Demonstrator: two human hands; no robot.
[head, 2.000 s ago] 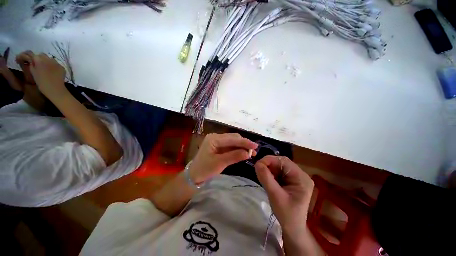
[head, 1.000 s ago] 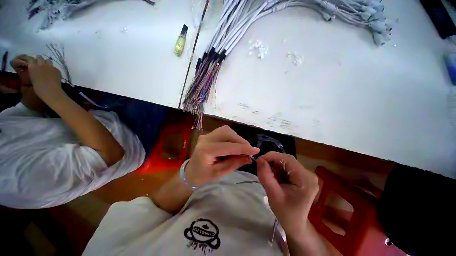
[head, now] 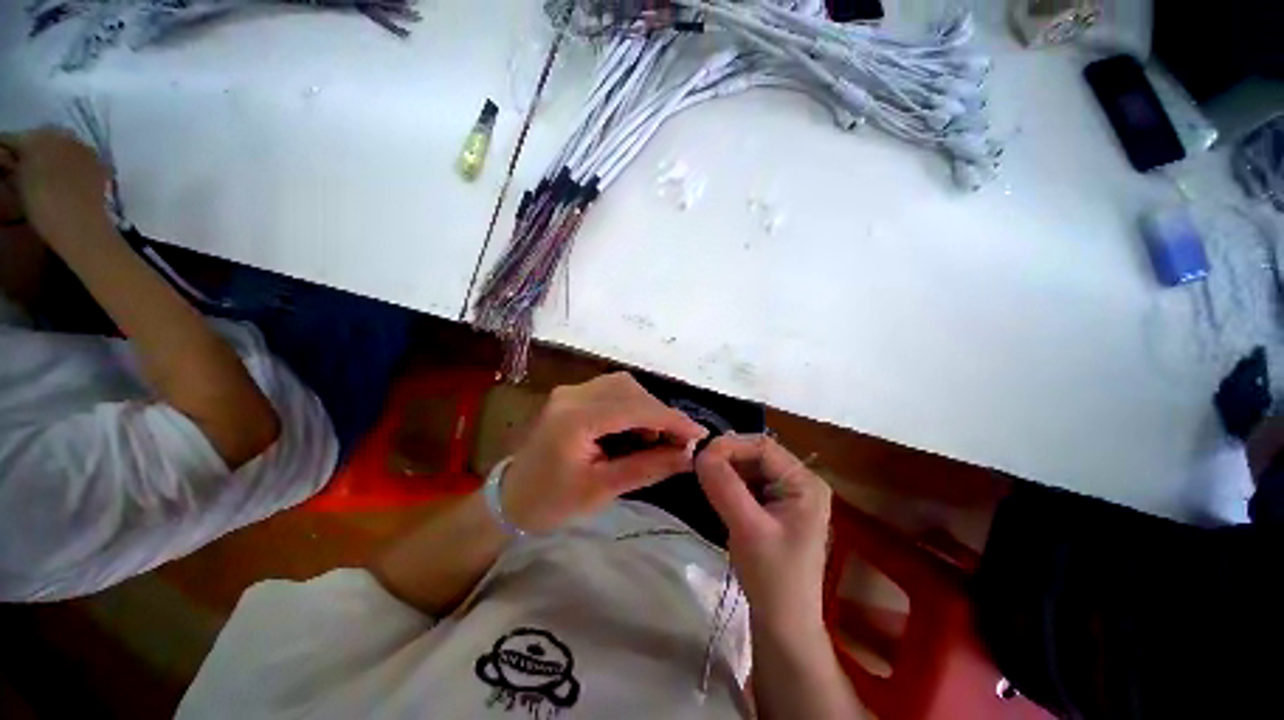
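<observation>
My left hand (head: 594, 447) is above my lap, its thumb and forefinger pinching a tiny white connector housing (head: 693, 447). My right hand (head: 768, 513) is fingertip to fingertip with it, pinching thin lead wires (head: 807, 461) whose ends stick out past the fingers. The exact contact between wire and housing is hidden by the fingertips. A thin sleeved cable (head: 720, 633) hangs below my right hand over my shirt.
A harness bundle (head: 620, 120) lies across the white table (head: 901, 324). Small white bits (head: 682, 183) lie beside it. A yellow-green bottle (head: 476, 149), phone (head: 1135, 113) and blue block (head: 1174, 245) are on the table. A person's arm (head: 155, 310) is at left; a red stool (head: 901, 619) at right.
The view has shifted, so the table items sit further left and more of the right side shows. The hands stay together, fingertips now closer than two seconds ago.
</observation>
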